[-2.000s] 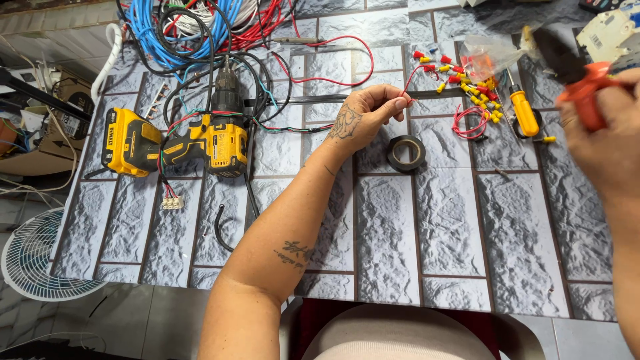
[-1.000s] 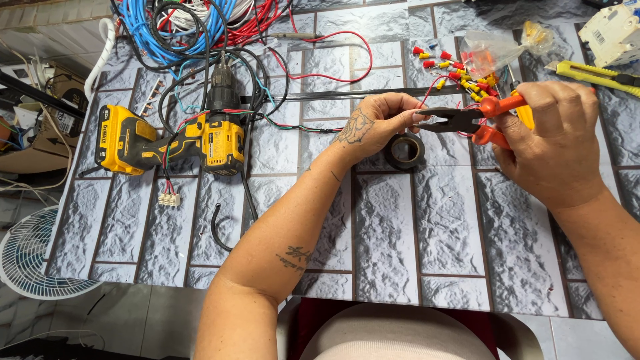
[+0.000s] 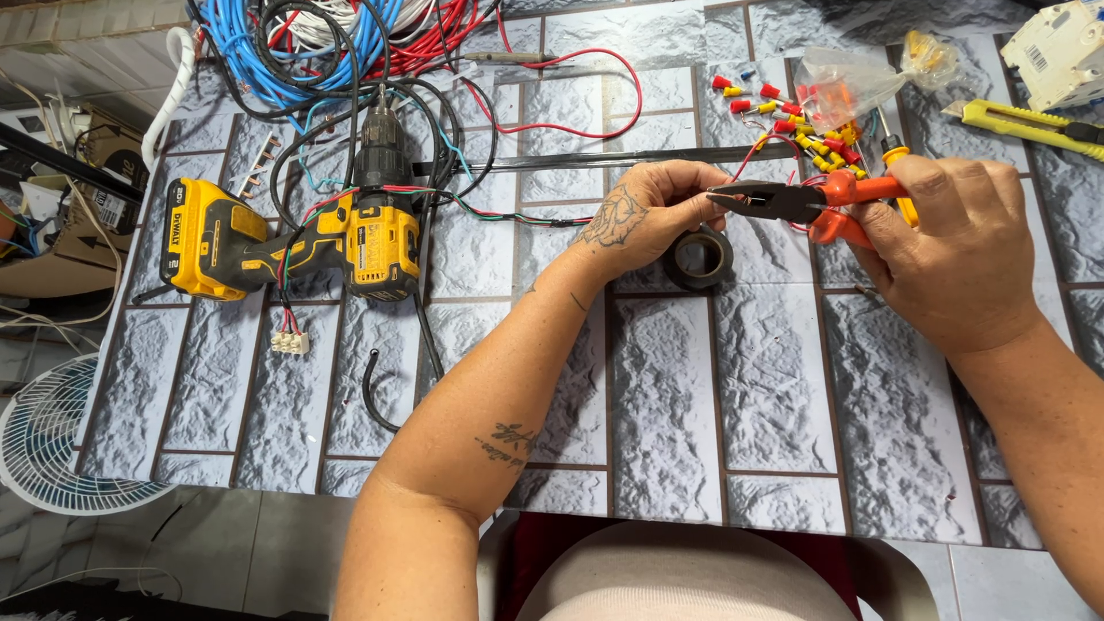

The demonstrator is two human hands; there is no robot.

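My left hand (image 3: 660, 211) pinches the end of a thin red wire (image 3: 763, 142) between thumb and fingers. My right hand (image 3: 944, 246) grips orange-handled combination pliers (image 3: 789, 201), whose jaw tips touch the left fingertips at the wire. A roll of black electrical tape (image 3: 699, 259) lies just below my left hand. Red and yellow insulated ferrules (image 3: 815, 147) are scattered beyond the pliers. A yellow-handled screwdriver (image 3: 897, 155) lies partly behind my right hand. A bundle of red, green and black wires (image 3: 517, 217) runs from the left hand over the drill to a terminal block (image 3: 290, 343).
A yellow DeWalt cordless drill (image 3: 379, 250) lies on the left of the table. Coils of blue cable (image 3: 259, 65) are at the back left. A plastic bag (image 3: 849, 86), a yellow utility knife (image 3: 1026, 125) and white circuit breakers (image 3: 1061, 56) lie at the back right. A fan (image 3: 60, 431) stands below left.
My right hand has brought the pliers leftward from the right side to the left fingertips. The yellow utility knife, hidden two seconds ago, now shows. My left hand has stayed at nearly the same place.
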